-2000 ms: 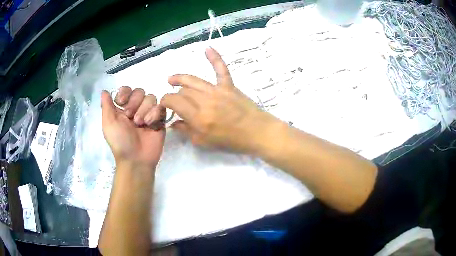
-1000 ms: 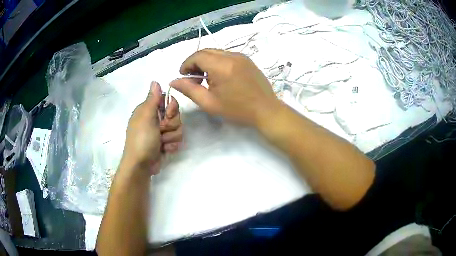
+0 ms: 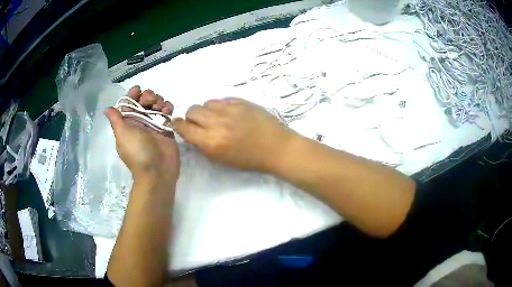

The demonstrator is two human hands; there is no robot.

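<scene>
A coiled white cable (image 3: 143, 116) lies in loops across the palm and fingers of my left hand (image 3: 147, 137), which is turned palm up with the fingers curled. My right hand (image 3: 230, 132) is just right of it, its fingertips closed at the right end of the coil. What the right fingertips pinch is small and partly hidden. Several loose white cables (image 3: 359, 84) lie on the white cover (image 3: 252, 218) beyond my right hand.
A tangled cable pile (image 3: 471, 61) is at the upper right, beside a translucent container (image 3: 375, 10) cut off by the top edge. A clear plastic bag (image 3: 84, 162) lies at left, near a printed paper (image 3: 44, 165) and a narrow white block (image 3: 30, 234). A green belt (image 3: 168, 25) runs behind.
My left hand has opened palm up, showing the coil. My right hand has moved down and left to the coil's end. The cable end standing at the far edge is gone from there.
</scene>
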